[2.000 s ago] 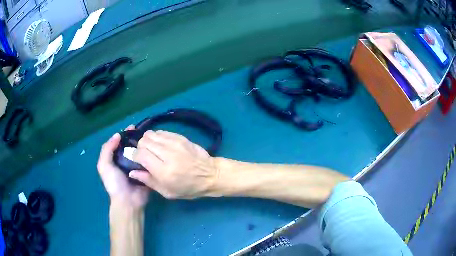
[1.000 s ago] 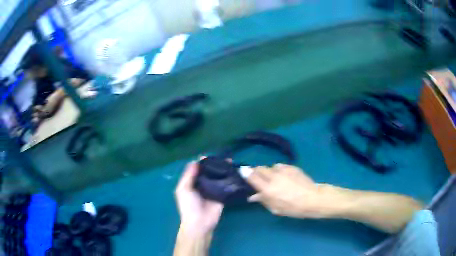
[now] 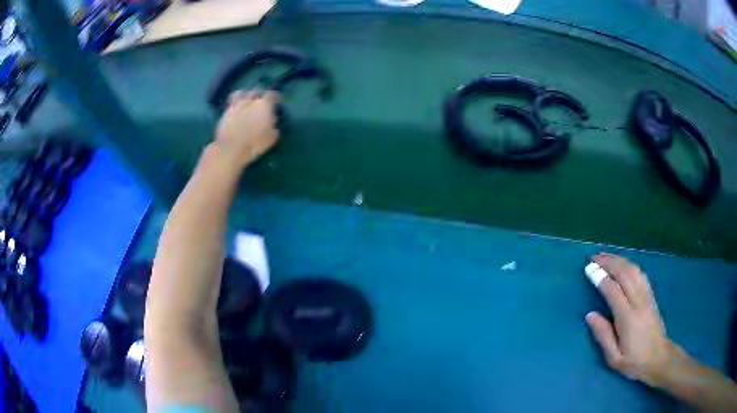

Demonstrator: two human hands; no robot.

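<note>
My left hand [image 3: 249, 127] reaches onto the conveyor belt, its fingers at a black headband [image 3: 267, 58]; the fingertips are partly hidden and a firm grip cannot be made out. My right hand [image 3: 634, 319] is over the teal bench at the right, holding nothing, with a white finger cover on one fingertip. A partly assembled headphone [image 3: 687, 161] with one cup lies on the belt at the right. Another headband [image 3: 465, 129] with yokes lies on the belt between them.
Several black ear cups [image 3: 319, 319] lie on the bench at lower left, partly behind my left forearm, beside a white paper slip [image 3: 252, 256]. A blue sheet [image 3: 89, 242] at far left holds rows of dark cups. A teal post [image 3: 109, 113] stands at upper left.
The view has swung left. My hands have let go of the dark ear cup and moved apart; my left hand has moved out to the headband on the belt. The partly assembled headphone now lies on the belt.
</note>
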